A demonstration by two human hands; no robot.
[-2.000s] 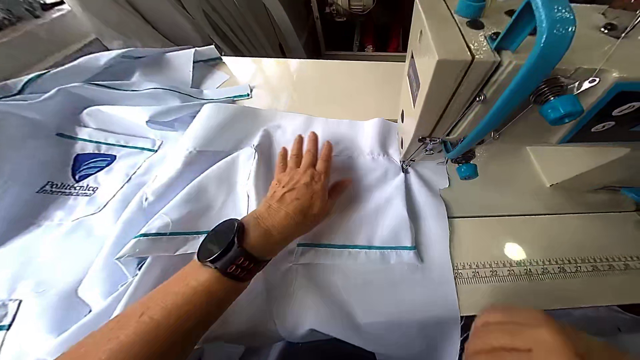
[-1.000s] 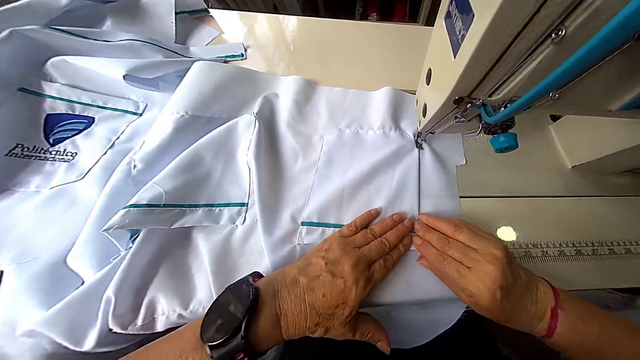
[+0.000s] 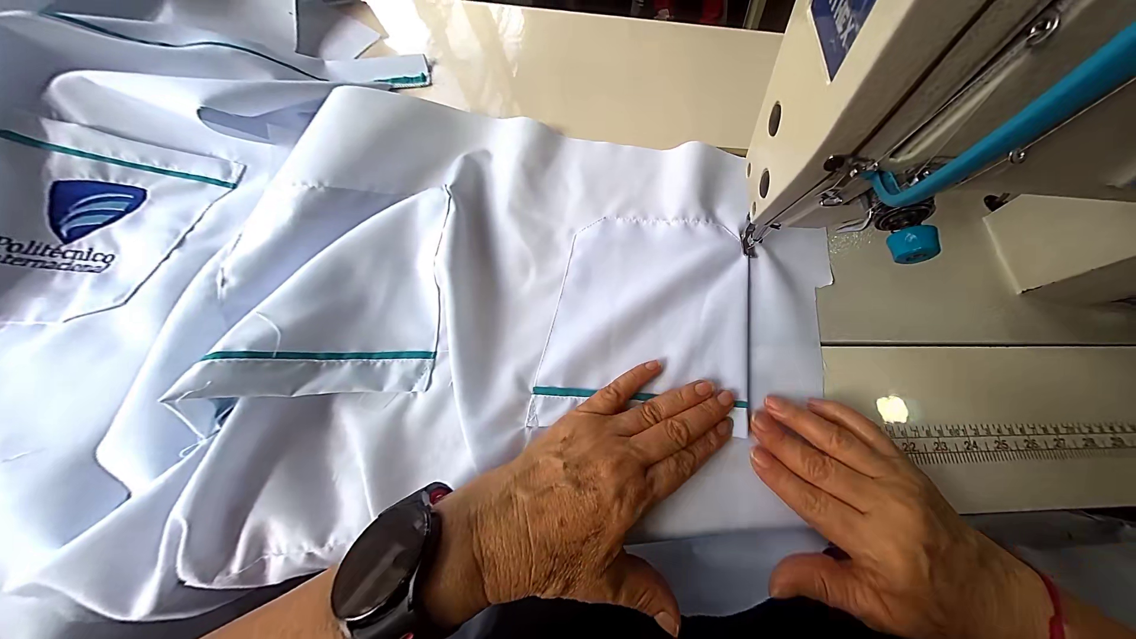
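White fabric (image 3: 506, 231) with teal trim lies under the presser foot (image 3: 750, 241) of a sewing machine (image 3: 852, 106). A pocket piece (image 3: 657, 302) rests on it, its right edge running down from the foot. My left hand (image 3: 603, 461) presses flat on the pocket's teal-striped hem, fingers pointing up and right. My right hand (image 3: 852, 497) lies on the fabric just right of that edge, fingertips close to those of my left hand. Neither hand grips anything that shows. Another pocket piece (image 3: 346, 311) with a teal stripe is folded to the left. My right thumb tip is near the fabric's lower edge.
A blue knob (image 3: 914, 244) and a blue lever (image 3: 1021, 115) are on the machine head. A ruler strip (image 3: 1012, 441) runs along the table at the right. At the far left, a pocket with an embroidered emblem (image 3: 96, 210) lies among folds. The cream table (image 3: 603, 67) extends behind the fabric.
My left hand has moved down from the middle of the pocket to its hem. My right hand has come from the lower right onto the fabric. Both stay near the hem since the middle frame.
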